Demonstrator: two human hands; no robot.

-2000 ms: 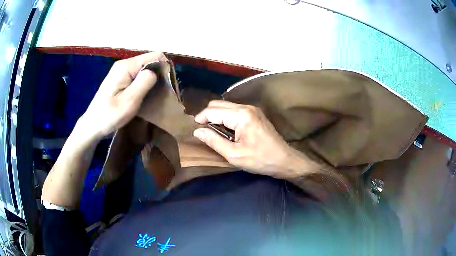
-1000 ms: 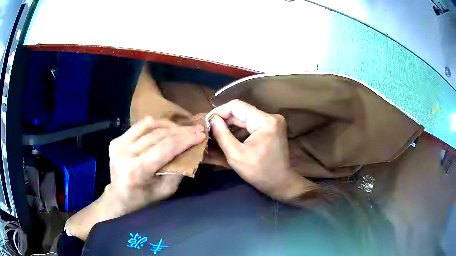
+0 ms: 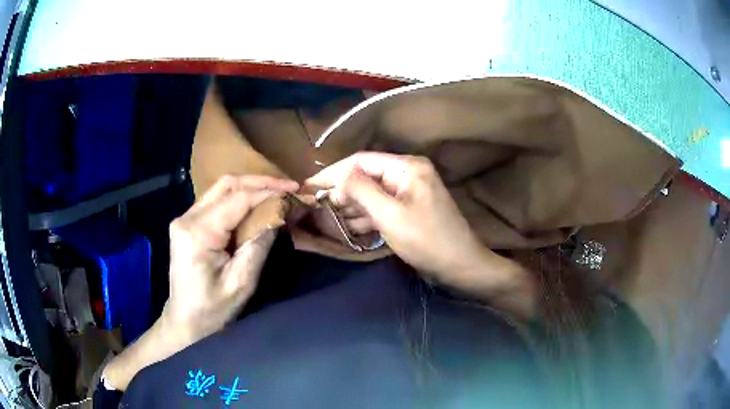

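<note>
A partly sewn brown bag [image 3: 512, 152] lies over my lap, its wide panel with a whitish edge spread on the right. My left hand [image 3: 228, 244] holds a small folded tan piece of the bag between thumb and fingers. My right hand [image 3: 400, 208] is bare and pinches the bag's edge close beside the left fingertips. A thin shiny curved metal piece [image 3: 344, 230] shows under my right fingers; whether they grip it is unclear. A lighter tan flap [image 3: 220, 148] stands behind my left hand.
A white and pale green table [image 3: 264, 32] with a red edge runs across the front. A blue box [image 3: 124, 279] and a grey bar [image 3: 112, 200] are at the left under the table. A shiny crinkled patch [image 3: 591, 255] is on the brown material at right.
Compared with two seconds ago, my left hand has come down and right, close to my right hand. The tan piece in it is now folded, and the metal piece has come into view.
</note>
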